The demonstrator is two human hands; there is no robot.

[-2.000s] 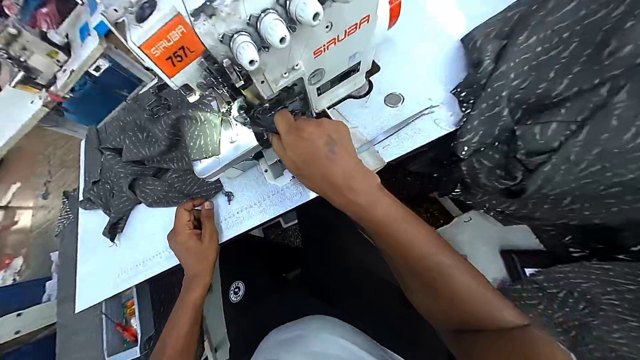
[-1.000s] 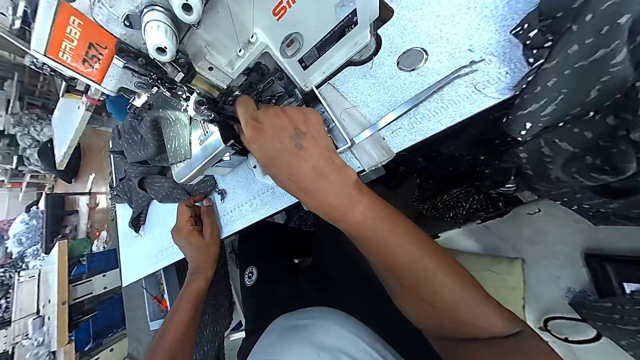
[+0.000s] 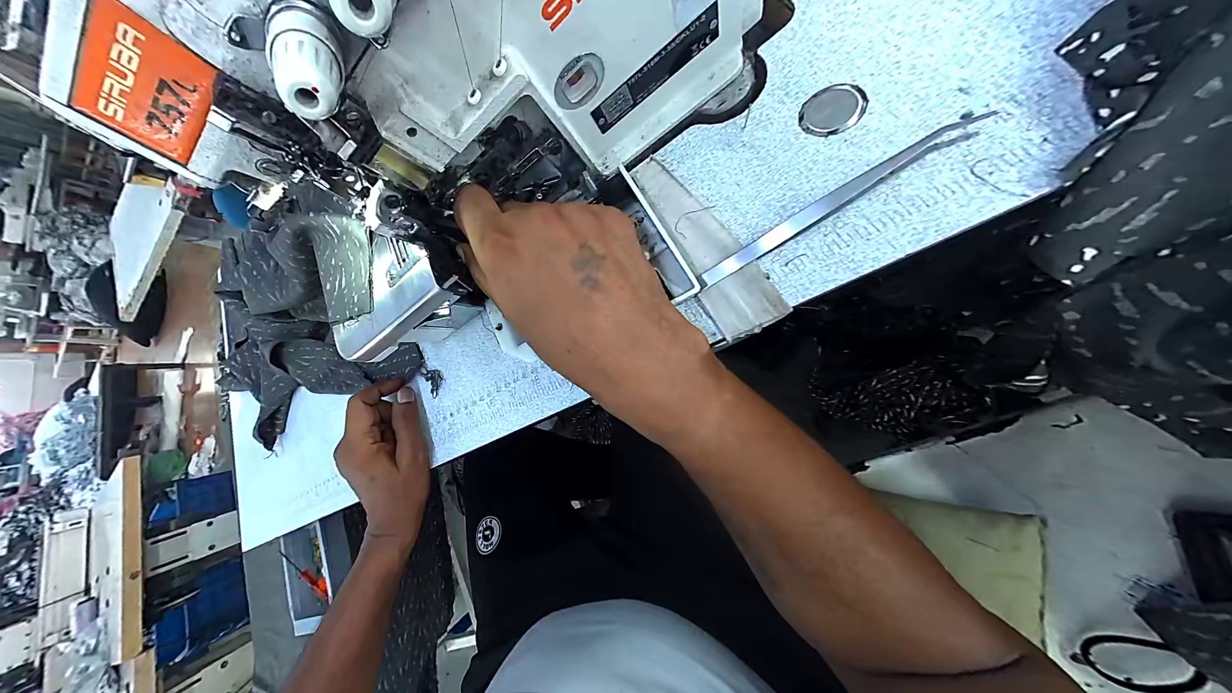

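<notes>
A white Siruba overlock sewing machine [image 3: 423, 58] fills the upper left, its front cover down and its looper parts exposed. My right hand [image 3: 577, 279] reaches into that opening, thumb and fingertips at the dark mechanism; whether it grips a part is hidden. Dark grey fabric with white flecks [image 3: 289, 289] lies bunched left of and under the presser area. My left hand [image 3: 385, 452] rests at the table edge below it, thumb and forefinger together at the fabric's lower edge; whether they pinch it cannot be told. Metal tweezers [image 3: 837, 197] lie right of the machine.
The worktable [image 3: 520, 395] has a pale patterned top. More flecked dark fabric [image 3: 1145, 250] hangs at the right. An open drawer [image 3: 308, 577] with an orange-handled tool sits below the table at the left. A yellowish cushion [image 3: 972, 549] lies at lower right.
The view has moved closer to the machine and turned. My right hand stays at the machine's opening, and my left hand stays by the fabric's lower edge.
</notes>
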